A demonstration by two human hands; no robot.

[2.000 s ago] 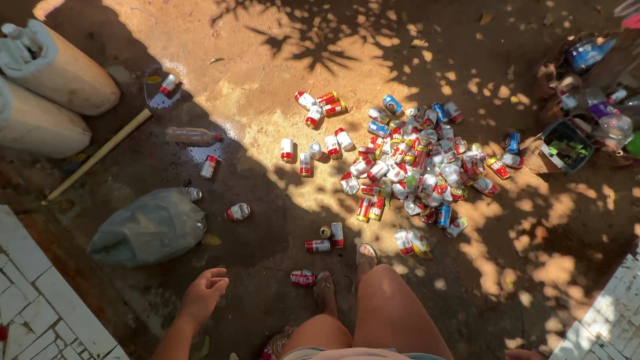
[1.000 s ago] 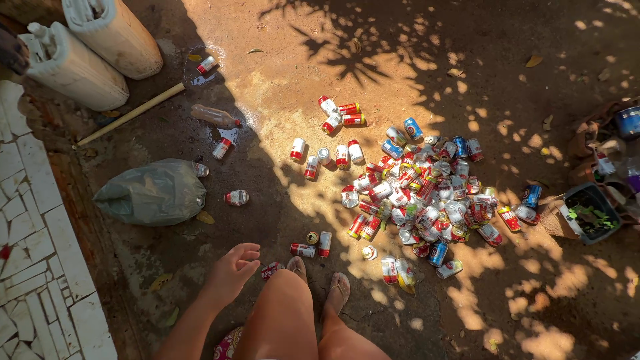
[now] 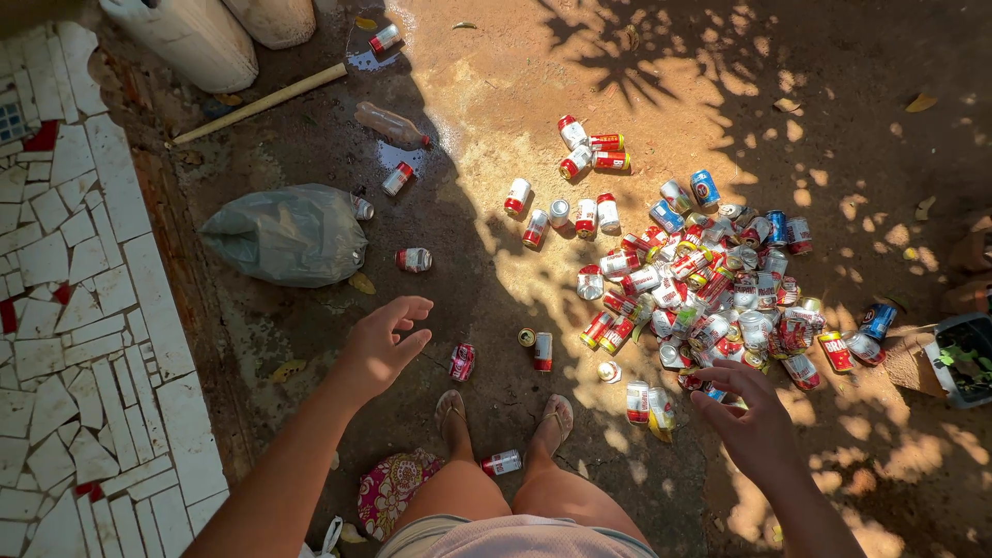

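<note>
My left hand (image 3: 382,347) hangs in the air with its fingers apart and holds nothing; the nearest can is a crushed red one (image 3: 462,362) on the ground to its right. My right hand (image 3: 740,407), also empty with fingers apart, is over the lower edge of a large pile of red, white and blue drink cans (image 3: 713,287). Several loose cans lie left of the pile, among them a red and white can (image 3: 518,196). Two cans (image 3: 649,404) lie side by side left of my right hand. Another can (image 3: 501,463) rests between my feet.
A grey-green plastic bag (image 3: 287,234), a plastic bottle (image 3: 392,125) and a pole (image 3: 260,105) lie on the left. Beyond are large white containers (image 3: 186,43). A broken-tile surface (image 3: 77,310) borders the left. A planter (image 3: 961,360) stands right, a floral cloth item (image 3: 395,488) beside my legs.
My right hand has come into view at the lower right, above the pile's edge. My left hand is still raised and empty. The view has shifted.
</note>
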